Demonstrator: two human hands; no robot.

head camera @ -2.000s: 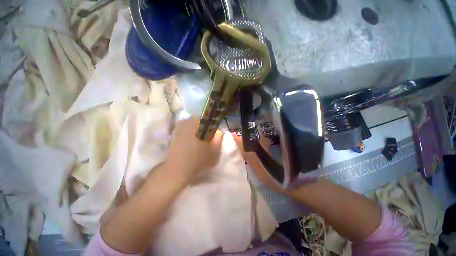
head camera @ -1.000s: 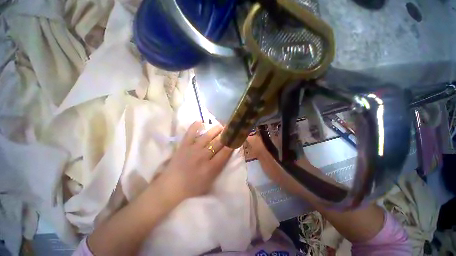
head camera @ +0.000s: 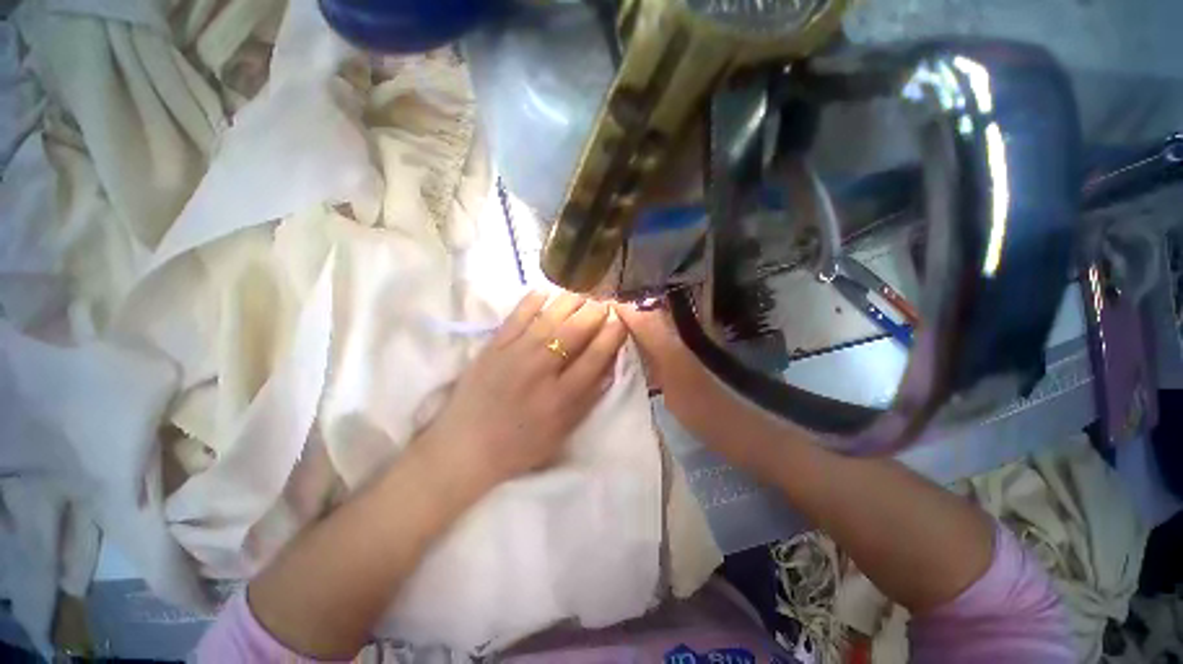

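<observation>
A cream fabric panel lies from the bright needle spot down to my lap. My left hand, with a ring on one finger, presses on the panel, its fingertips at the lit spot. My right hand meets it there, its fingertips on the panel's right edge; part of this hand is behind the dark machine parts. A large brass key hangs just above the fingertips. A chrome loop looms to the right. The needle itself is hidden.
Cream fabric is heaped on the left. Snips with blue and orange-red handles lie behind the loop. A ruler strip runs along the table edge. More fabric is at lower right, with a purple-pink rectangle above.
The key, blue disc and chrome loop have shifted in view. My left hand has turned flatter and its fingers now lie beside my right fingertips. The snips have come into view through the loop.
</observation>
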